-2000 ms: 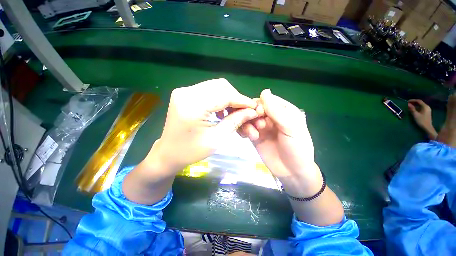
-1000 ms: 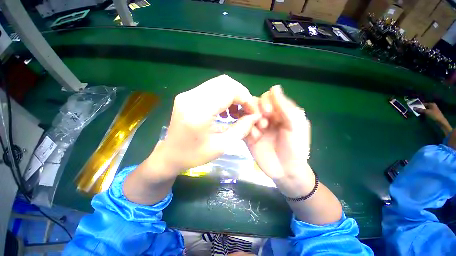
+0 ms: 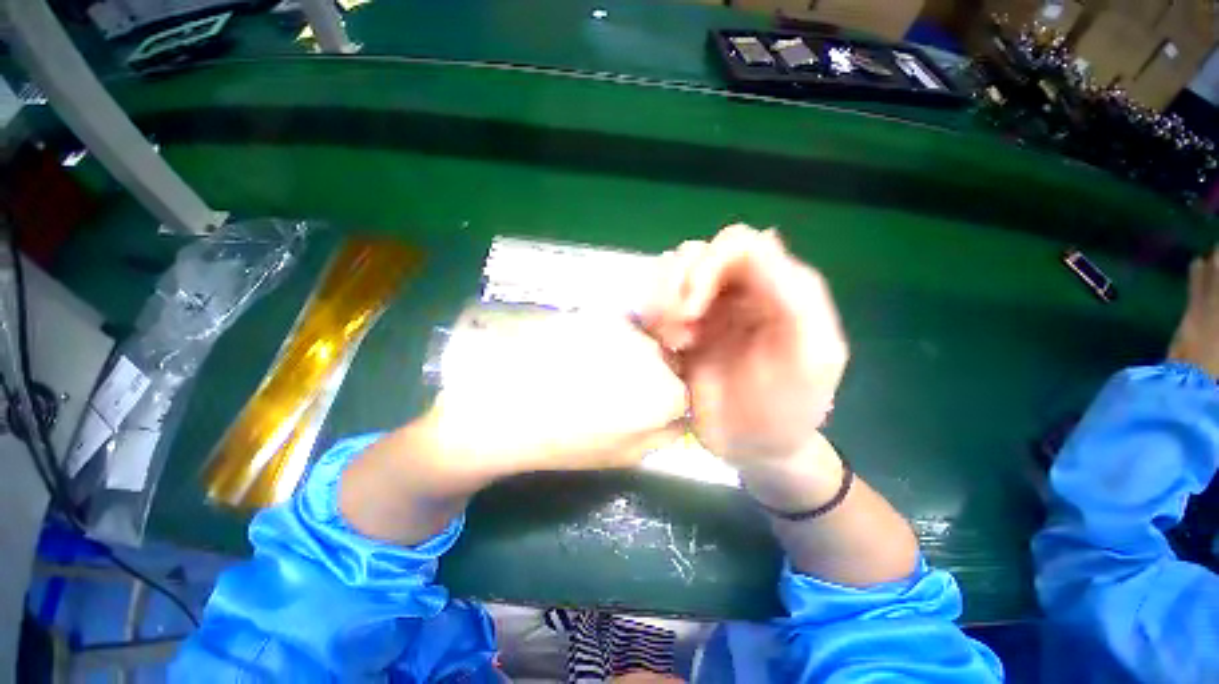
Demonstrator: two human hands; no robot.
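My left hand (image 3: 548, 388) and my right hand (image 3: 762, 354) meet in the middle of the view, overexposed and partly blurred. Their fingers are close together or touching, and I cannot tell what is between them. A white sheet of adhesive pieces (image 3: 555, 274) lies on the green bench just beyond my left hand, with strong glare. The edge of another pale shiny sheet (image 3: 698, 462) shows below my hands; the rest of it is hidden by them.
Amber strips (image 3: 314, 361) and a crumpled clear bag (image 3: 187, 334) lie at left, near a slanted post (image 3: 114, 120). A black parts tray (image 3: 836, 67) and dark parts (image 3: 1103, 120) are at the far right. A small module (image 3: 1090, 275) lies near a neighbour's sleeve (image 3: 1136, 468).
My hands have come lower and my left hand has turned, uncovering the white sheet beyond it. The neighbour's hand has drawn back to the right, and a pale piece beside the small module is gone.
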